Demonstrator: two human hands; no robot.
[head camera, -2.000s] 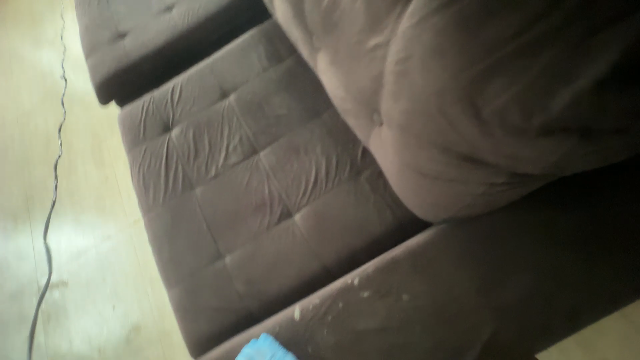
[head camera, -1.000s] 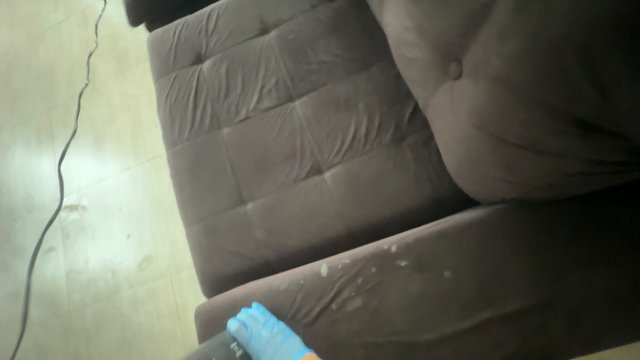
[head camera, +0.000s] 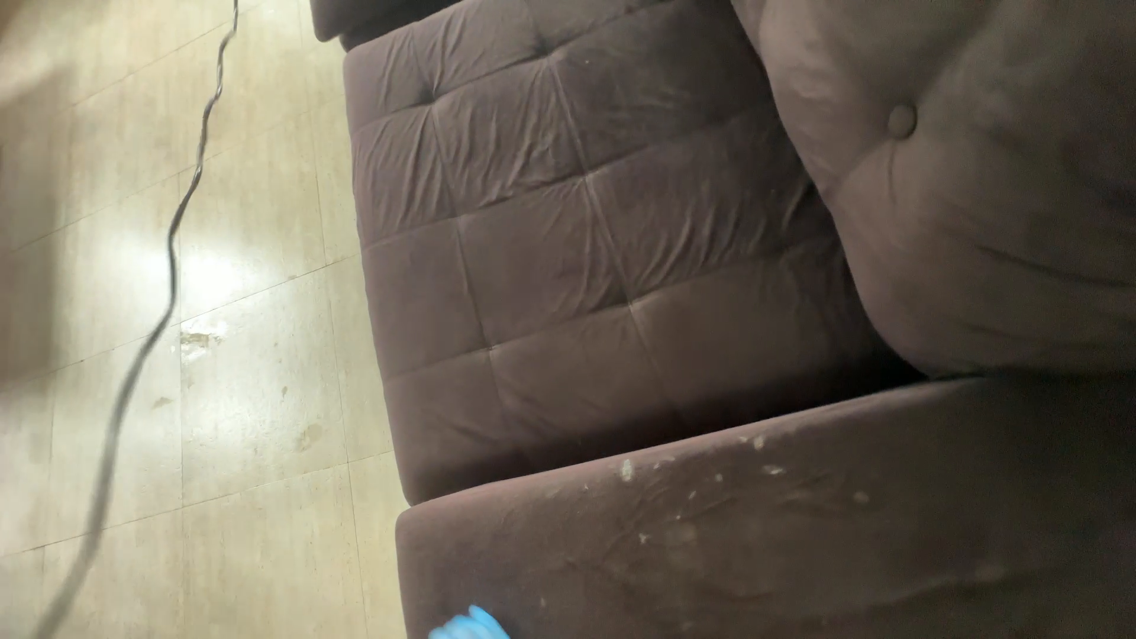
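At the bottom edge shows a small part of a light blue glove, on what appears to be my right hand (head camera: 470, 625). It is over or against the front end of the brown sofa armrest (head camera: 710, 532); what it holds is cut off by the frame. Pale spots and flecks mark the armrest's upper part. Beyond the armrest lies the tufted, creased sofa seat cushion (head camera: 541, 266). A back cushion (head camera: 958, 204) with a fabric-covered button rests at the right. My left hand is out of view.
A dark cable (head camera: 171, 257) runs along the pale tiled floor (head camera: 257, 390) left of the sofa. The floor shows light glare and a few scuffed patches. Another dark upholstered section (head camera: 373, 16) adjoins the seat at the top.
The gloved hand, seen a second ago at the armrest's front end with a dark object beside it, now shows only in part at the bottom edge. The dark object is out of view.
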